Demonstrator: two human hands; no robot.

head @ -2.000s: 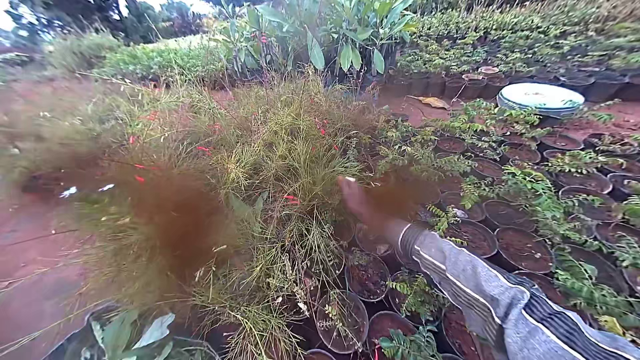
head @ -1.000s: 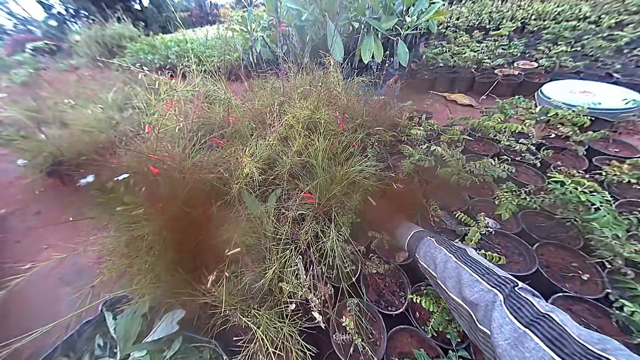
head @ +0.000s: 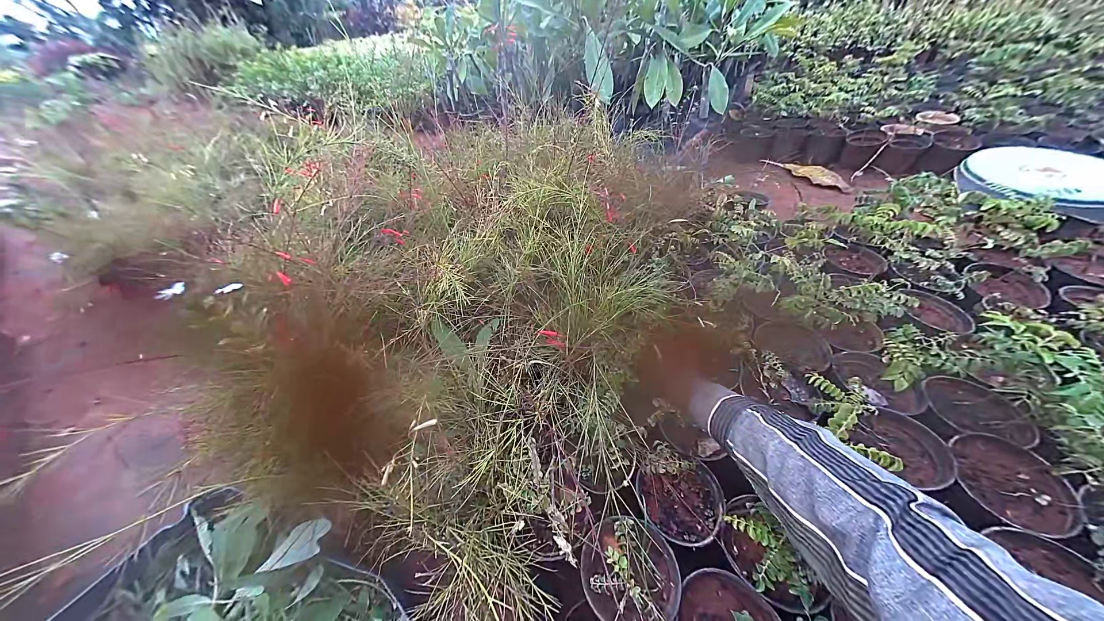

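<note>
A sleeve (head: pixel 845 509) in grey with dark stripes enters from the lower right, and my right hand (head: pixel 681 366) at its end is a brown blur. It lies at the right side of a wispy green bush (head: pixel 535 259) with small red tubular flowers (head: pixel 552 338); its fingers and any hold cannot be made out. Left of the bush's middle is another brown blur, too smeared to identify as a hand. My left hand cannot be made out.
Plant pots of soil (head: pixel 1018 483) with leafy seedlings crowd the right side. A round white-topped container (head: pixel 1035 177) stands at the upper right, near a dry leaf (head: pixel 811 175). A large container with broad-leaved plants (head: pixel 259 552) is at the lower left. Taller broad-leaved plants (head: pixel 655 78) rise behind.
My right hand was partly visible against the bush's right side two seconds ago; it is now a blur. The view has shifted somewhat to the left.
</note>
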